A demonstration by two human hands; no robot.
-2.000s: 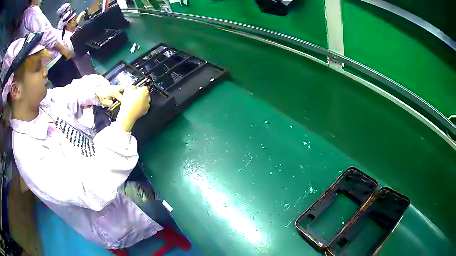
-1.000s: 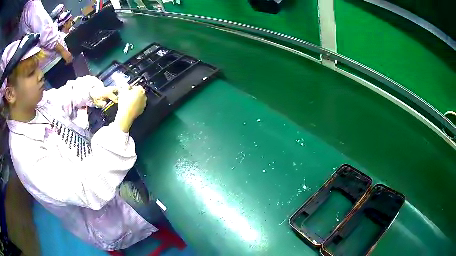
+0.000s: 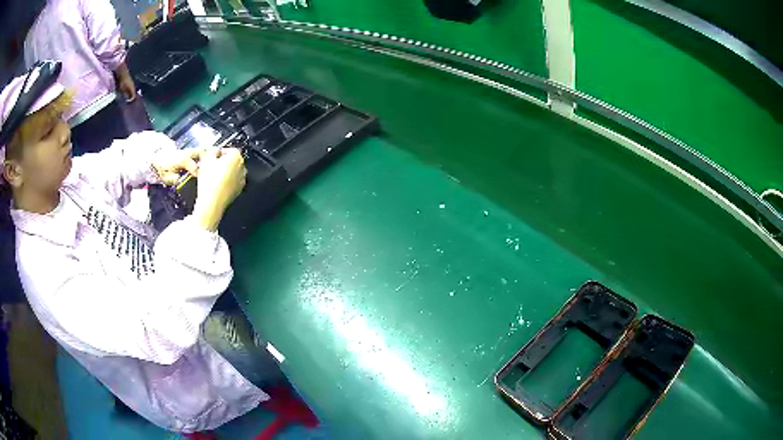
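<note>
Two phone housings lie side by side on the green bench at the lower right, the left housing (image 3: 525, 352) and the right housing (image 3: 650, 345). They are black inside with orange-copper edges and a rectangular opening through which green shows. The lower end of the right one is cut off by the picture's bottom edge. Neither of my hands is in the picture.
A person in a pink smock (image 3: 120, 292) sits at the left, hands over black phone trays (image 3: 322, 142). Another person (image 3: 73, 51) stands behind. A red stool (image 3: 288, 414) is under the seated person. A metal rail (image 3: 652, 142) runs along the green back panel.
The view has shifted slightly, so the housings appear a little further left. The person in the back has straightened up or moved; a second head there no longer shows. The seated person's hands moved slightly.
</note>
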